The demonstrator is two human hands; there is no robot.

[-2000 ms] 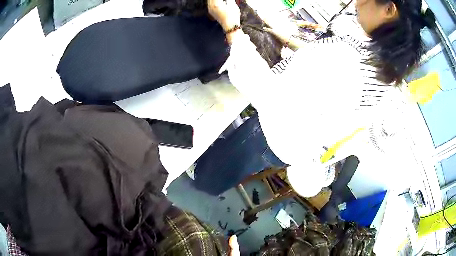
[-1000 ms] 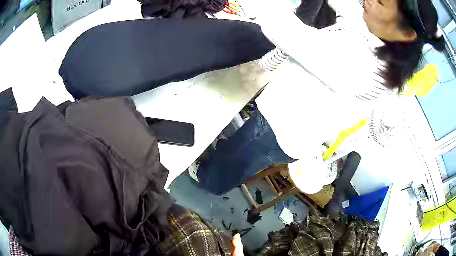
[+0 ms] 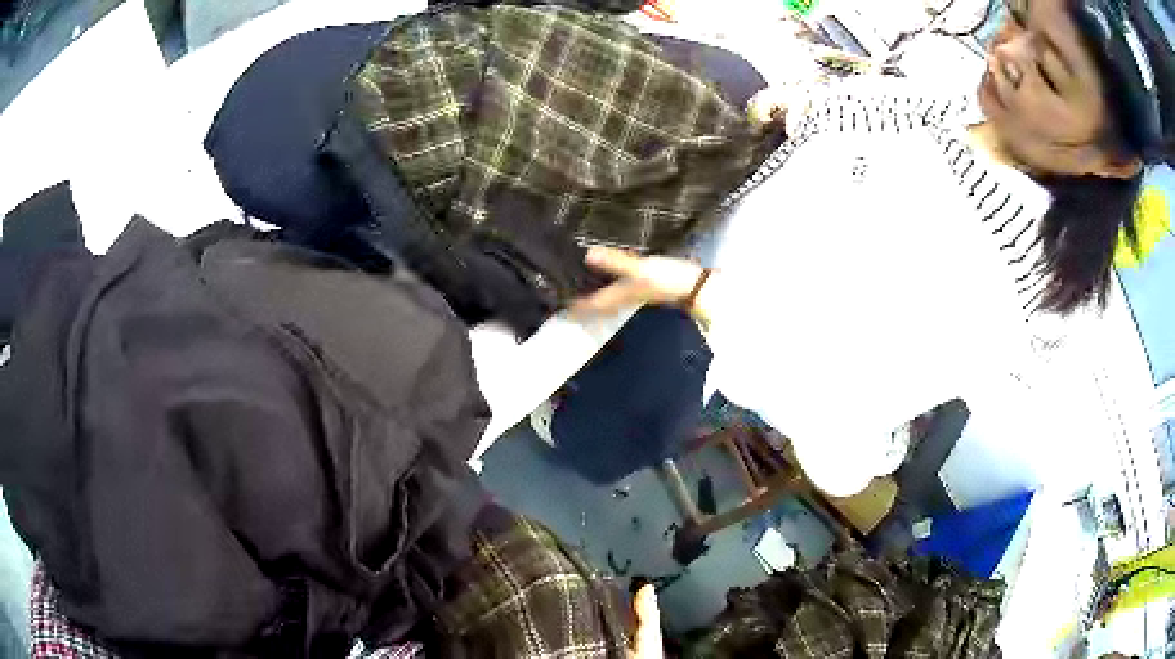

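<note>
A bulky dark brown garment bundle (image 3: 193, 451) fills the lower left, with red checked cloth showing beneath it. A brown-green plaid piece (image 3: 548, 592) sticks out from its right end. Only a fingertip, seemingly of my left hand (image 3: 647, 622), shows at the bottom edge against this plaid; the rest is hidden or cut off. My right hand is not in view. Another plaid garment heap (image 3: 838, 612) lies at the bottom right. A plaid garment with a dark edge (image 3: 580, 116) lies across the navy pressing board (image 3: 277, 129), under a coworker's hands.
A coworker in a white top (image 3: 876, 270) leans over the white table (image 3: 522, 373) from the right. Below are a brown wooden stool (image 3: 754, 464), grey floor (image 3: 554, 496) with dark scraps, and a blue crate (image 3: 979, 530). Yellow-green material (image 3: 1147, 579) shows at the right edge.
The coworker has spread a plaid garment over the board, which was bare. The coworker's head has turned towards the board. The black phone on the table is now covered. My brown bundle has shifted slightly right.
</note>
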